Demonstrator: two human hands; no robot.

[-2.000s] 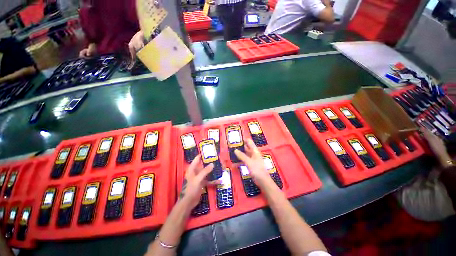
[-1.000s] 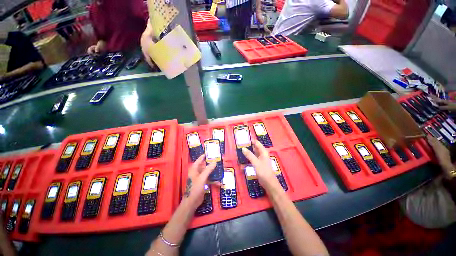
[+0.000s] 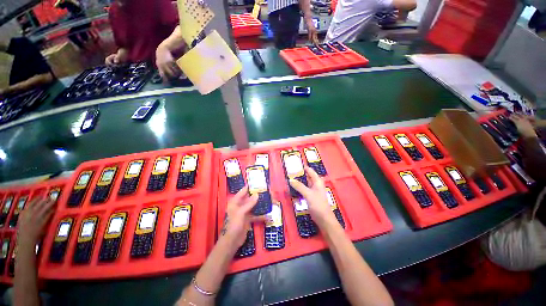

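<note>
My left hand (image 3: 240,210) holds a black and yellow keypad phone (image 3: 258,181), screen up, above the centre red tray (image 3: 365,206). My right hand (image 3: 314,194) holds a second keypad phone (image 3: 294,165) by its lower part, over the same tray. Both screens look white. Several more phones lie in the tray recesses around and under my hands, such as one phone (image 3: 274,226) between my wrists. My fingers partly hide the keypads of the held phones.
Filled red trays lie left (image 3: 137,200) and right (image 3: 413,216). A brown box (image 3: 464,140) sits on the right tray. A grey post (image 3: 233,113) with paper cards (image 3: 209,63) rises behind. Another person's hand (image 3: 37,218) is at far left. Loose phones lie on the belt.
Loose phones on the belt have shifted right. Another person's hand has come in over the far-left tray. My hands still hold the two phones, in nearly the same place as one second ago.
</note>
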